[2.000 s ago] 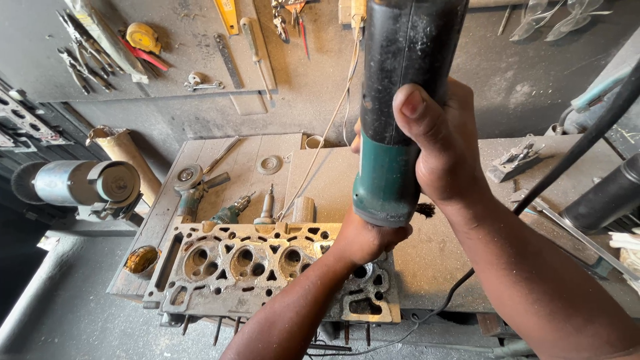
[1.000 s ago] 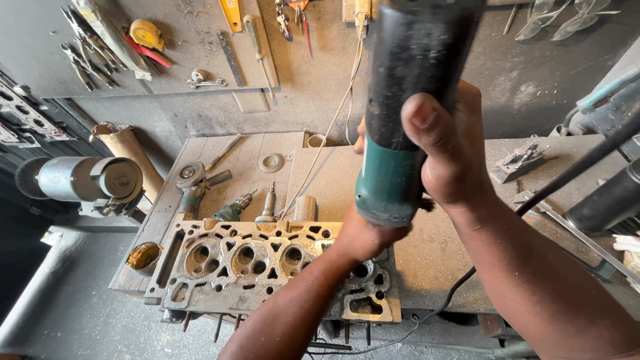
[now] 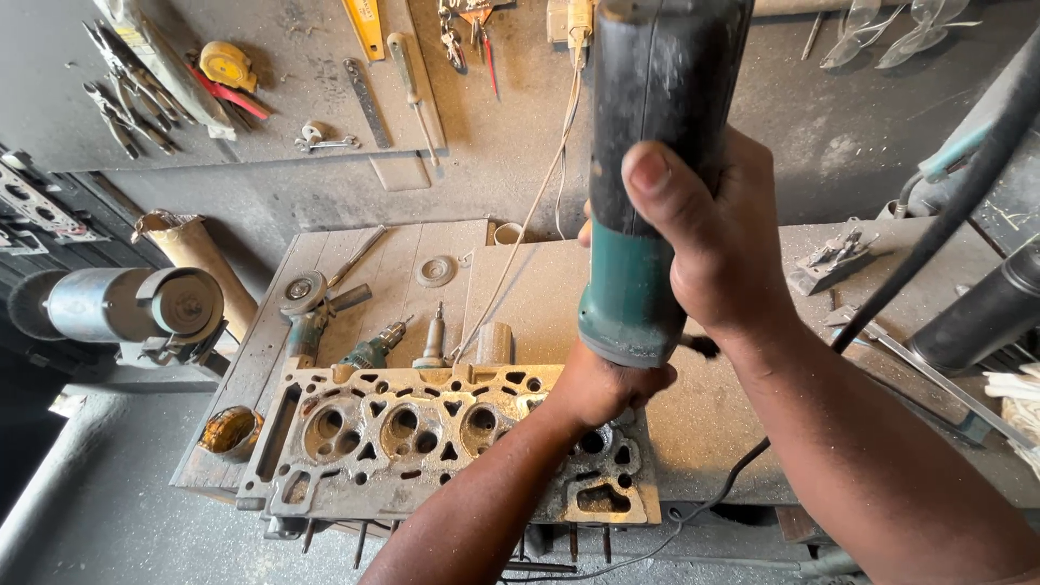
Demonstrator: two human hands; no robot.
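Note:
A black and green corded power tool stands upright in front of me, its lower end over an aluminium engine cylinder head. My right hand wraps the tool's body, thumb across the front. My left hand is closed at the tool's lower end, above the right part of the cylinder head; what its fingers grip is mostly hidden. The working tip is hidden by that hand, though dark bristles show just right of the tool. Round combustion chambers face up on the cylinder head.
On the bench behind lie an angle grinder, a drill and a metal disc. A bench grinder stands left, near a tin of amber grease-like stuff. A black cable crosses the right side. Pliers hang on the wall.
Both hands keep hold of the power tool. It has shifted slightly to the right since two seconds ago; the cylinder head stays in place.

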